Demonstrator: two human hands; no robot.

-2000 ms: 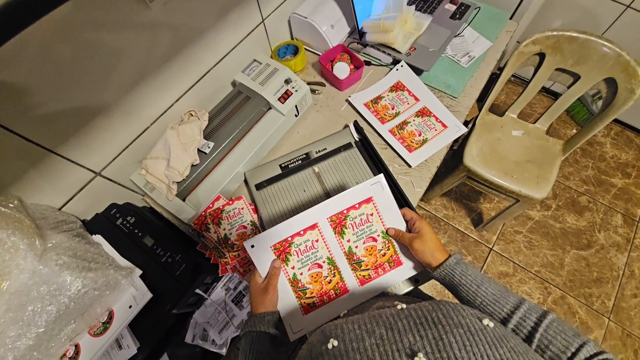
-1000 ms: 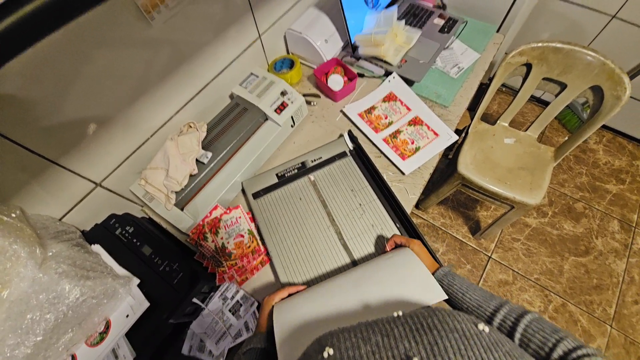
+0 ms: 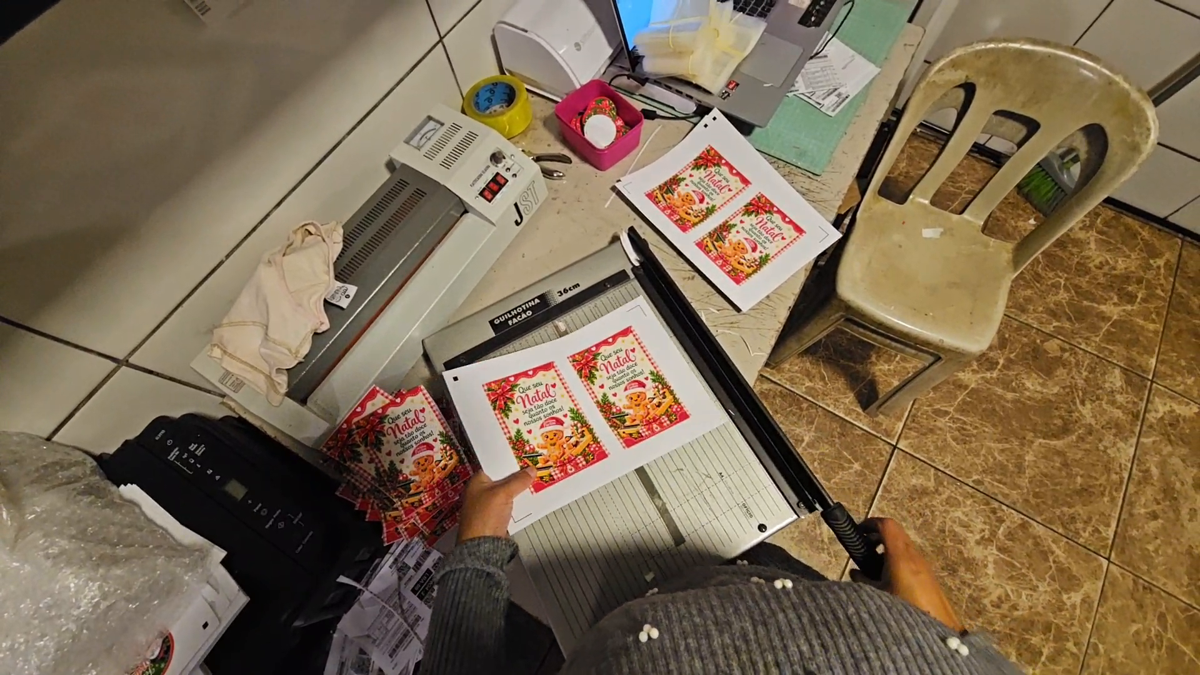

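Note:
My left hand [image 3: 493, 502] pinches the lower left edge of a white sheet [image 3: 565, 353] bearing two printed Christmas cards. That sheet lies on the bed of a guillotine paper cutter [image 3: 675, 497], its right edge close to the blade arm [image 3: 731, 375], which is down along the bed's right side. My right hand [image 3: 900, 562] is around the black handle [image 3: 851, 539] at the arm's near end. Left of the cutter, beside my left hand, rests a pile of cut Christmas cards [image 3: 412, 455]. More printed sheets [image 3: 741, 291] lie beyond the cutter.
A laminator [image 3: 375, 272] with a cloth [image 3: 281, 309] on it stands at the left, above a black printer [image 3: 234, 497] and bubble wrap [image 3: 84, 553]. Behind are a pink box [image 3: 600, 155], yellow tape [image 3: 497, 105], pliers [image 3: 553, 164] and a laptop [image 3: 769, 70]. A plastic chair [image 3: 923, 262] stands right.
The sheet, seen edge-tilted in front of me a second ago, now lies on the cutter bed with its print up. My right hand has left it and moved right to the cutter handle.

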